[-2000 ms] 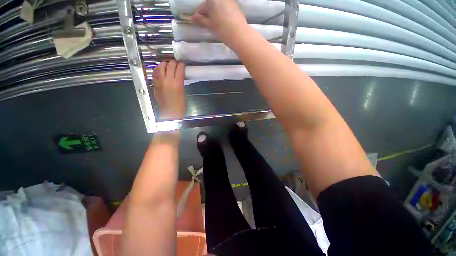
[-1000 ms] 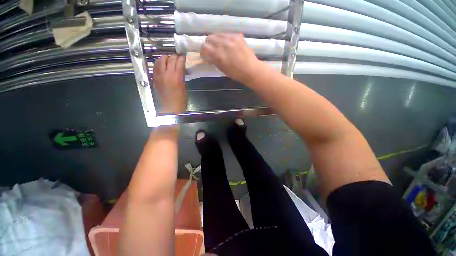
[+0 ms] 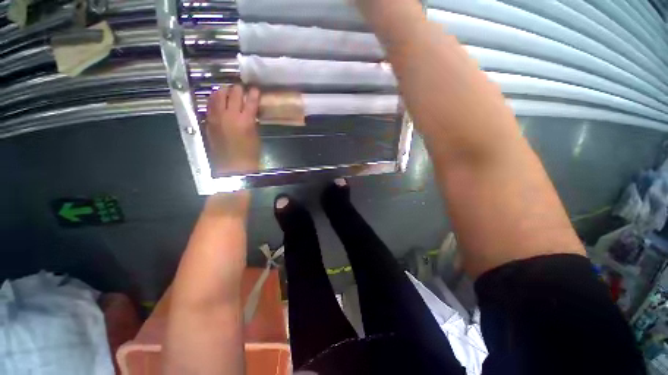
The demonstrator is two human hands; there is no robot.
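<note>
White fabric (image 3: 315, 72) covers the metal tubes on the right; bare shiny tubes (image 3: 139, 69) lie on the left. A rectangular metal frame (image 3: 192, 132) lies across the tubes, its near bar over the floor. A tan pad (image 3: 284, 108) lies over the nearest tube at the fabric's edge. My left hand (image 3: 233, 121) rests inside the frame's left side, fingertips on the nearest tube at the pad's left end. My right arm reaches over the frame to the far side; my right hand is cut off by the top edge.
A clip with a tan pad (image 3: 84, 50) sits on the bare tubes at upper left. An orange bin (image 3: 264, 311) stands below, with pale cloth (image 3: 55, 322) left of it. A green arrow sign (image 3: 86, 211) is on the floor. Cluttered goods lie at the right edge.
The tan pad, earlier by my right hand, now lies on the nearest tube. My right hand has moved up and away, out of the picture. My left hand stays near the same tube.
</note>
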